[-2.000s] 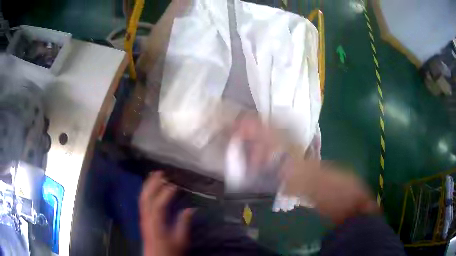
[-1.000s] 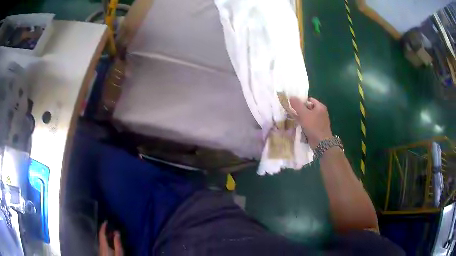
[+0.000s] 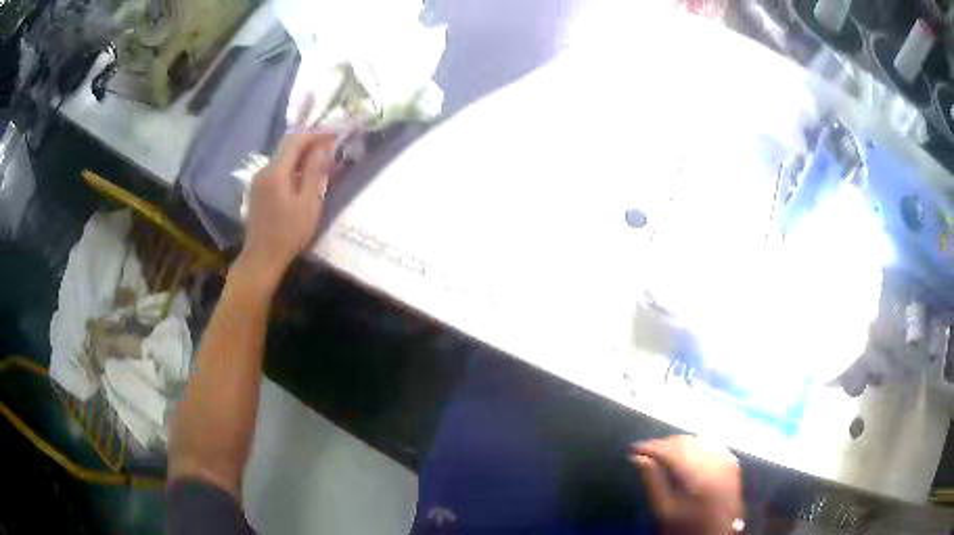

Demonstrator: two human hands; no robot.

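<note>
White crumpled cloth pieces (image 3: 366, 63) lie on the greyish-purple cloth (image 3: 225, 146) at the table's left. My left hand (image 3: 282, 199) is at their near edge, with its fingertips closed on the white cloth. My right hand (image 3: 693, 483) is low, in front of the table's front edge, with fingers loosely curled and a little apart; no cloth shows in it. The sewing machine's bed with its blue plate (image 3: 769, 402) is at the right. Glare hides the needle area.
The pale table (image 3: 492, 199) has printed marks along its front edge. A yellow-framed rack (image 3: 152, 235) holding white cloth (image 3: 146, 366) is below at the left. A blue machine body (image 3: 921, 225) and white thread cones are at the right. Another machine is at the upper left.
The view has swung left from the side surface to the machine table. My right hand no longer holds the long white piece. My left hand has moved up to the white cloth.
</note>
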